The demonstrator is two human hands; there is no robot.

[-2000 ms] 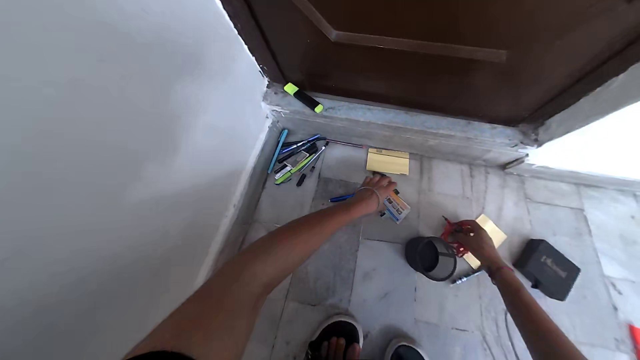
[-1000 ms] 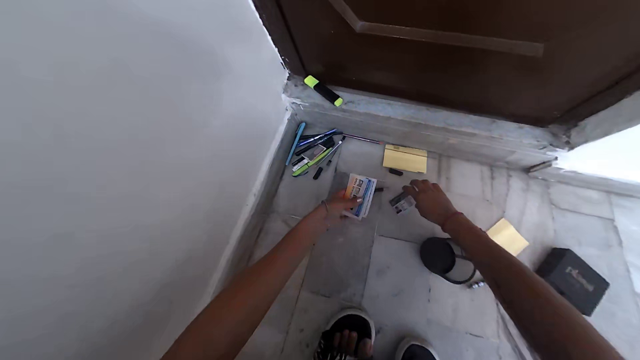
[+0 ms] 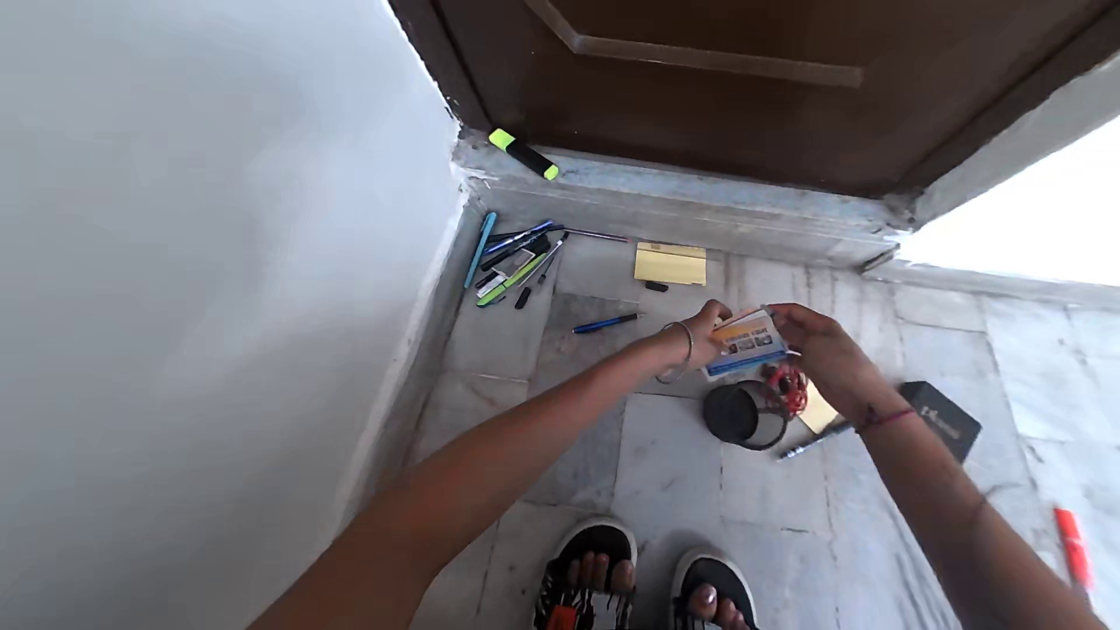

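Between my hands is a small stack of printed cards. My left hand grips its left side, and the fingers of my right hand are at its upper right corner. Just below the cards, a black mesh pen cup lies on its side, with a bundle of red cord by its rim. A blue pen rests on the floor left of my left hand. Above the cards are a yellow sticky-note pad and a small black piece.
Several pens and markers lie in the corner by the wall. A highlighter rests on the door ledge. At right are a black box, a second yellow pad, a pen and a red marker. My sandalled feet are below.
My left hand has moved right with the cards, and both hands now meet at them above the pen cup. Two seconds ago my right hand was at the red item beside the cup.
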